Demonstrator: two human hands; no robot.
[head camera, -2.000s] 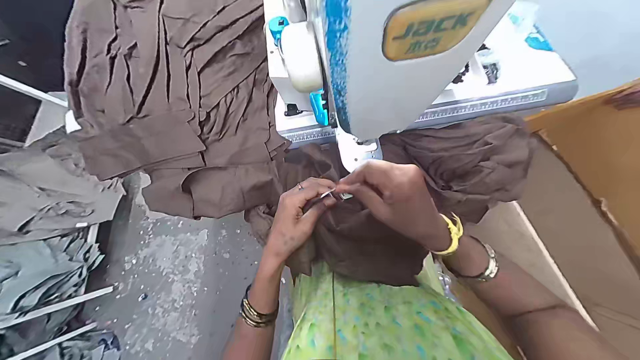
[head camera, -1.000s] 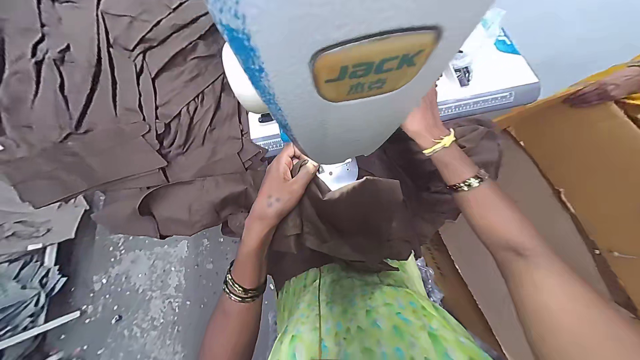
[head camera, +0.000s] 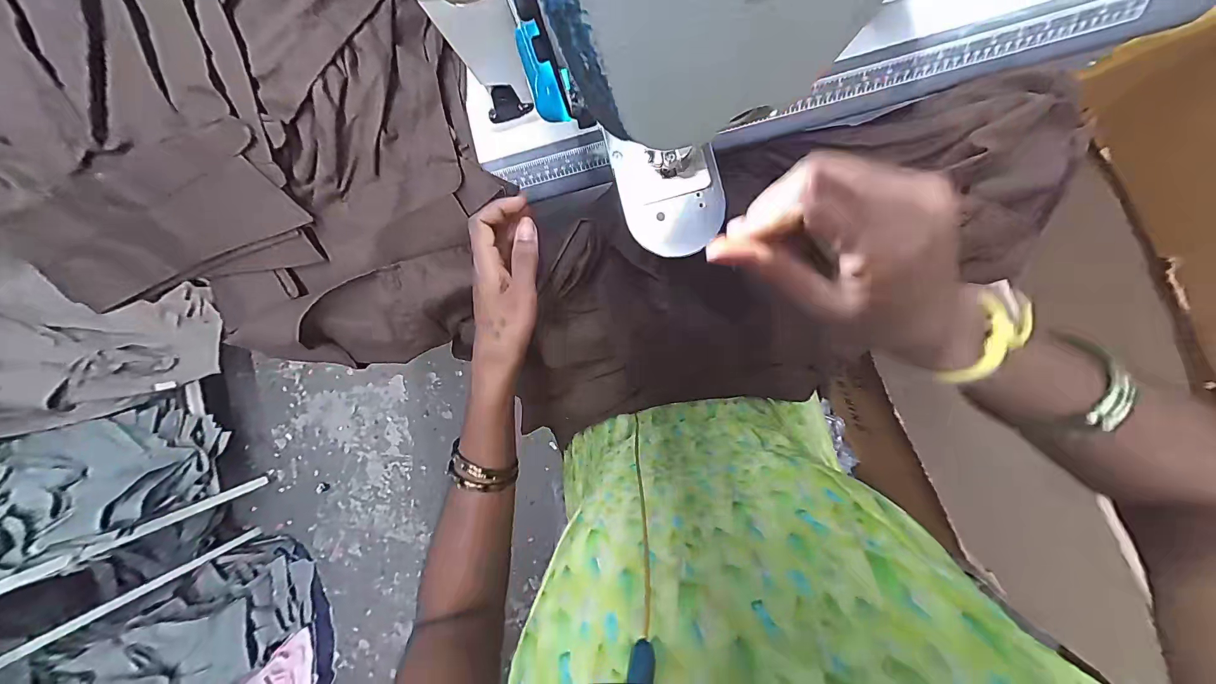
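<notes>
A brown fabric garment (head camera: 684, 332) lies bunched across my lap and around the free arm of a white Jack sewing machine (head camera: 703, 57). The metal needle plate (head camera: 670, 204) shows below the presser foot. My left hand (head camera: 503, 275) is at the left of the plate, thumb and fingers curled a little apart, at the edge of the brown cloth; whether it pinches the cloth is unclear. My right hand (head camera: 845, 237), blurred, hovers just right of the plate with thumb and fingertips drawn together; anything between them is too blurred to tell.
Stacked brown fabric pieces (head camera: 161, 199) spread at the left. Below them, grey and green folded cloths (head camera: 114, 475) lie by white rails (head camera: 133, 537). Cardboard (head camera: 1054, 380) stands at the right. A ruler strip (head camera: 950, 66) edges the machine bed.
My right hand has come from behind the machine head to the front, beside the needle plate. My left hand has moved off the plate's edge to the left. The view has shifted.
</notes>
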